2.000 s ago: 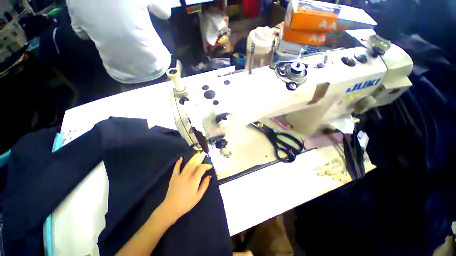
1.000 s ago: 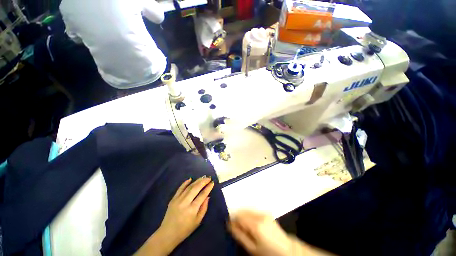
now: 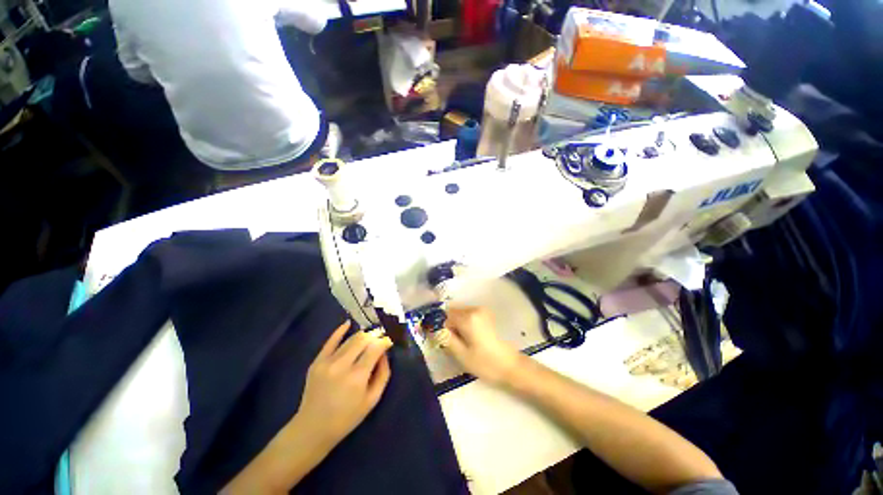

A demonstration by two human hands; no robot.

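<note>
The dark garment piece (image 3: 242, 319) lies spread on the left part of the white table, its right edge running down beside the needle area. My left hand (image 3: 347, 372) lies flat on the cloth, fingers somewhat spread, fingertips just before the machine head. The white JUKI sewing machine (image 3: 542, 227) stands across the table. My right hand (image 3: 474, 340) is at the lower right side of the machine head, beside the small metal knobs (image 3: 433, 319). Its fingertips are partly hidden, and I cannot tell if they hold anything. The presser foot is hidden behind the head and fingers.
Black-handled shears (image 3: 564, 311) lie under the machine arm. Dark strips (image 3: 699, 334) hang at the bed's right end. A pale thread cone (image 3: 510, 108) and orange-white cartons (image 3: 620, 60) stand behind. Dark cloth (image 3: 813, 319) is heaped at right. A person in white (image 3: 228, 82) is beyond the table.
My right hand has come up from the table's front edge to the machine head. My left hand has moved forward and slightly left on the cloth, close to the head.
</note>
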